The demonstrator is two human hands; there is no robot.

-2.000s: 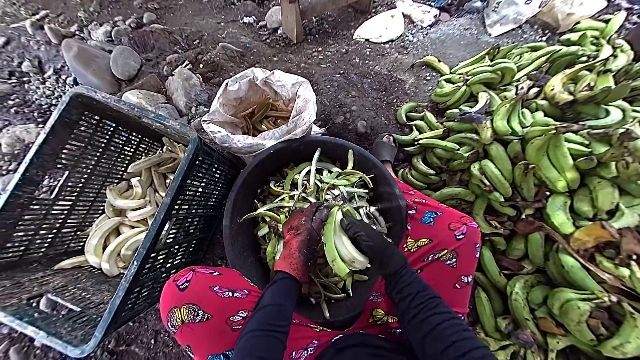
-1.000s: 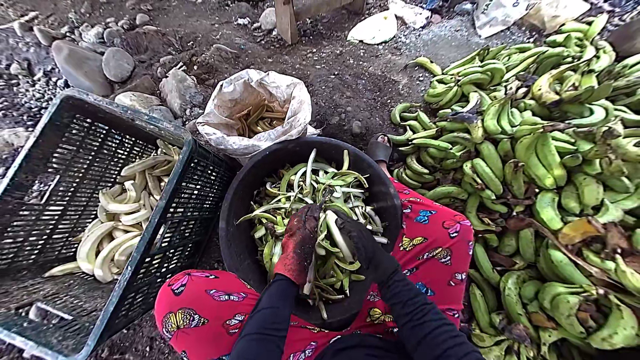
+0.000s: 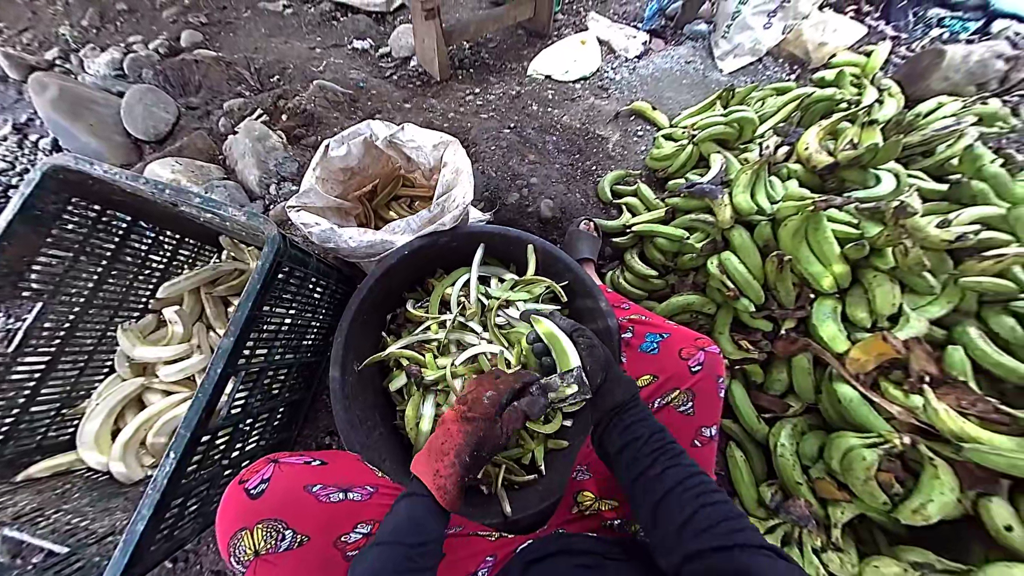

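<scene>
My left hand (image 3: 480, 428), in a red and dark glove, grips a small flat-bladed peeling tool (image 3: 566, 386) over the black tub. In a black glove, my right hand (image 3: 580, 352) holds a partly peeled green plantain (image 3: 556, 340), its pale side up. The blade touches the plantain's lower end. Beneath both hands, green and pale peel strips (image 3: 448, 336) fill much of the round black tub (image 3: 352, 360), which stands between my legs. The handle of the tool is hidden in the left glove.
A dark plastic crate (image 3: 192, 448) at the left holds peeled plantains (image 3: 152, 416). Behind the tub stands a white sack (image 3: 320, 200) with brownish strips. A large heap of green plantains (image 3: 808, 248) covers the ground at right. Stones (image 3: 80, 116) and a wooden stand (image 3: 432, 40) are farther back.
The plantain has turned in my right hand and now points up and to the left. My left hand has moved lower, and the blade shows at the plantain's lower end.
</scene>
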